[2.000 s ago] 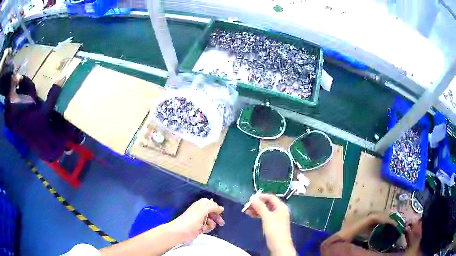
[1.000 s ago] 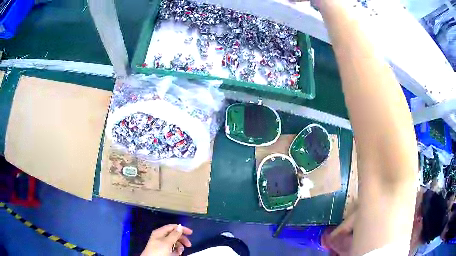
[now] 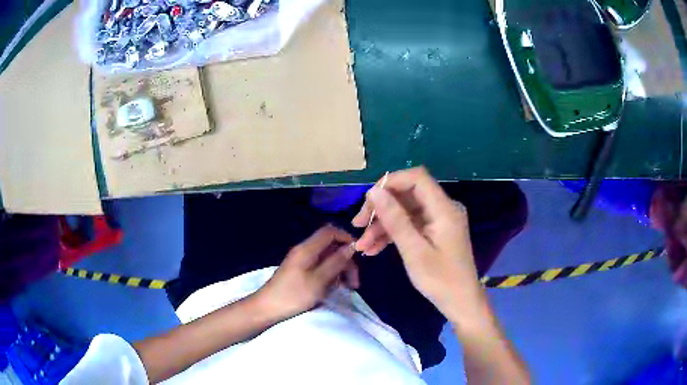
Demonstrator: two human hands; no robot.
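My left hand (image 3: 312, 267) is above my lap, with thumb and fingertips pinched on a tiny pale part (image 3: 354, 245) that is mostly hidden. My right hand (image 3: 425, 233) is just to its right, holding a thin pale stick (image 3: 379, 197) between thumb and fingers. The stick slants down toward the left fingertips; whether it touches the part I cannot tell. A small pale dish (image 3: 136, 112) sits on the stained cardboard pad (image 3: 184, 98) at the upper left.
An open clear bag (image 3: 248, 46) of small metal fittings lies on the cardboard mat (image 3: 301, 113). A green-and-black housing (image 3: 584, 109) and a black strap-like thing (image 3: 595, 173) are at the right bench edge. A red stool (image 3: 94, 239) and floor tape (image 3: 113, 278) are below.
My right arm has come back from reaching far forward to beside my left hand, now with a thin stick. The view has moved closer to the bench's front edge and lap.
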